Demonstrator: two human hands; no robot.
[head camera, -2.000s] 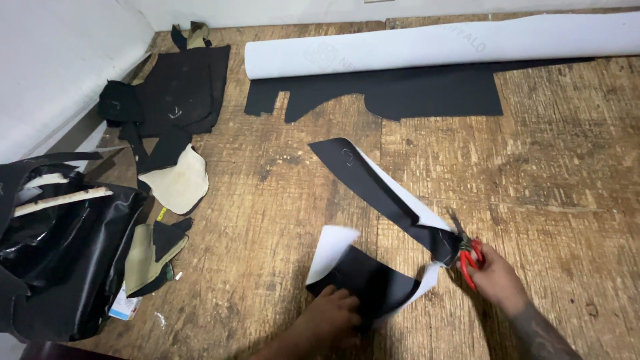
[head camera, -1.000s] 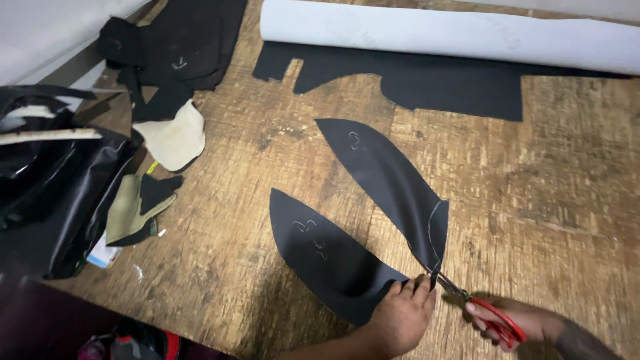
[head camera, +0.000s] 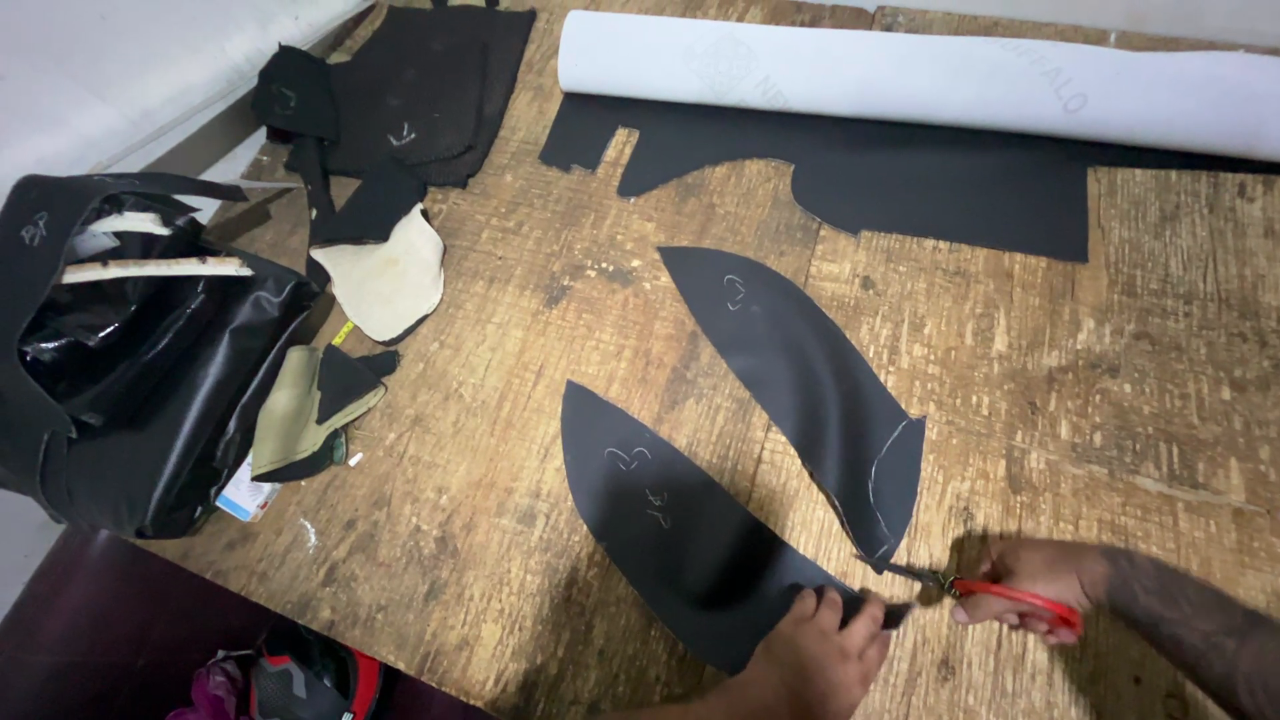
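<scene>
My right hand (head camera: 1030, 590) holds red-handled scissors (head camera: 1010, 597), their blades pointing left at the lower tip of a curved black sheet piece (head camera: 815, 370). A pale line is marked across that piece's lower end. My left hand (head camera: 825, 650) presses on the right end of a second curved black piece (head camera: 670, 520), which lies flat on the wooden table and bears pale chalk marks. The two black pieces lie apart along most of their length. Whether the blades touch the upper piece's tip cannot be told exactly.
Across the back lies a roll of black sheet with white backing (head camera: 900, 75), its cut black edge (head camera: 960, 190) showing. Dark fabric pieces (head camera: 400, 100), a cream piece (head camera: 390, 275) and an olive scrap (head camera: 290, 420) lie at left, beside a glossy black bundle (head camera: 170, 370).
Both curved pieces, folded or curled to show white backing two seconds ago, now lie black side up. Since one second ago, the scissors and my right hand have shifted slightly from the upper piece's tip.
</scene>
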